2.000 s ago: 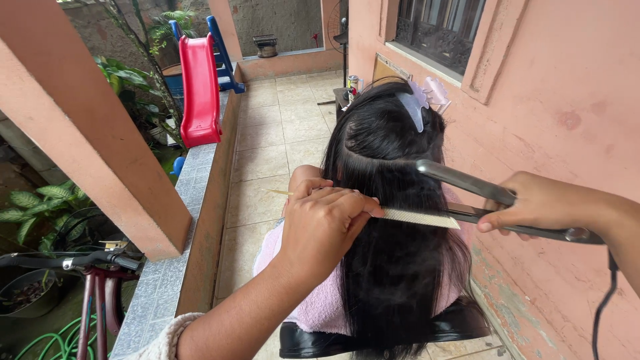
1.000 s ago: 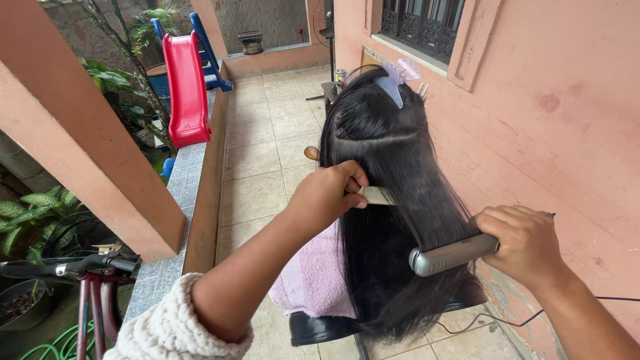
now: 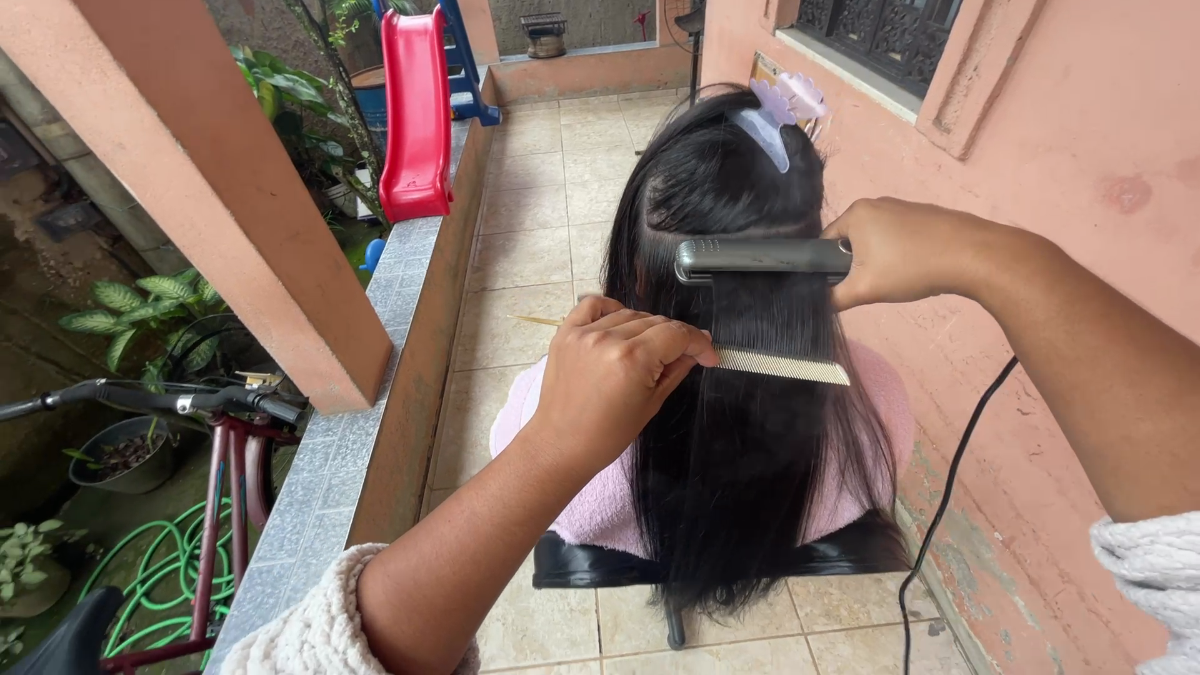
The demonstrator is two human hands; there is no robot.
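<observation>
A seated person with long black hair faces away from me, a pink towel over the shoulders. My right hand grips a dark hair straightener, its plates across a flat section of hair just below the parting. Below it, my left hand holds a pale fine-toothed comb in the same section; a thin pointed handle shows left of the hand. A lilac claw clip pins the upper hair at the crown.
The straightener's black cord hangs at the right beside the pink wall. A black seat is under the person. Left are a tiled ledge, a pillar, a red slide and a bicycle.
Since one second ago, the straightener in my right hand has gone from low on the hair up to near the parting. My left hand still holds the comb, whose teeth now show below the straightener.
</observation>
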